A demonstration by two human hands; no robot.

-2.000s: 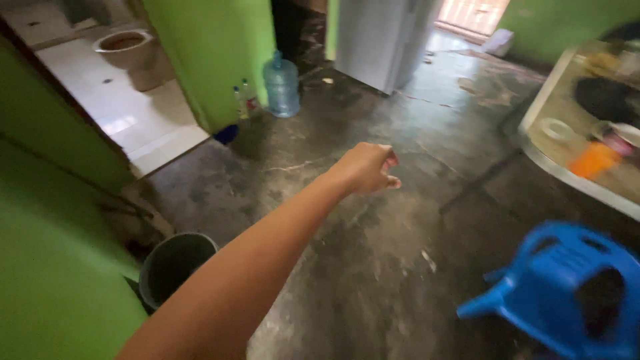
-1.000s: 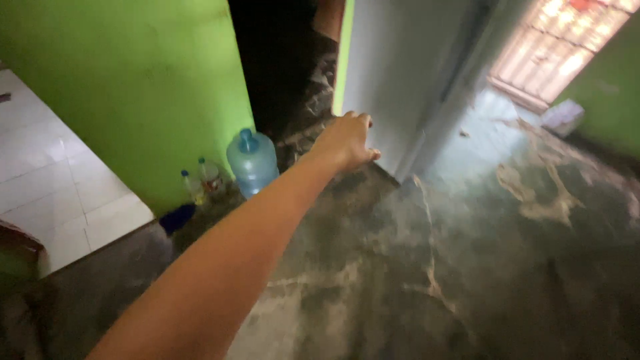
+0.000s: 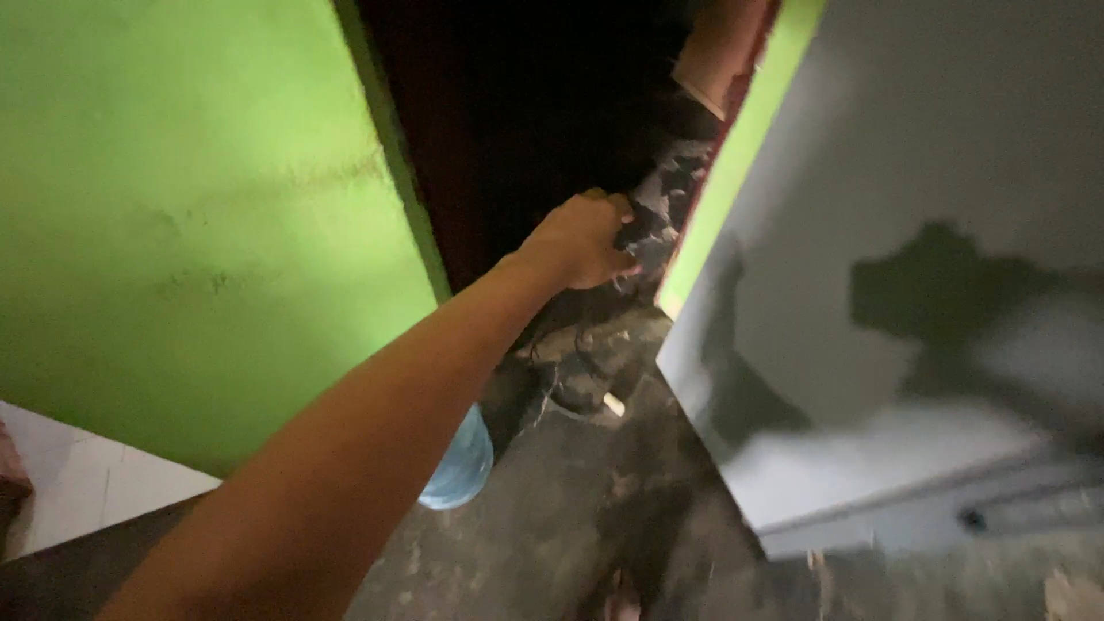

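Note:
My left hand reaches out at the end of a bare forearm that rises from the lower left. Its thumb and fingers are apart, with nothing seen between them; the fingertips are blurred. The hand appears in front of a dark doorway, between a green wall and a narrow green door edge or wall end. Below the forearm, a blue plastic water jug stands on the floor, partly hidden by the arm. My right hand is out of view.
A large grey appliance, seemingly a refrigerator, fills the right side, bearing shadows. The dark concrete floor has cracks, a thin cord-like thing and a small pale piece. White tiles show at the lower left.
The view has moved toward the doorway, and the blue chair and table seen earlier are out of frame. My left arm stays stretched out, its hand now against the dark opening.

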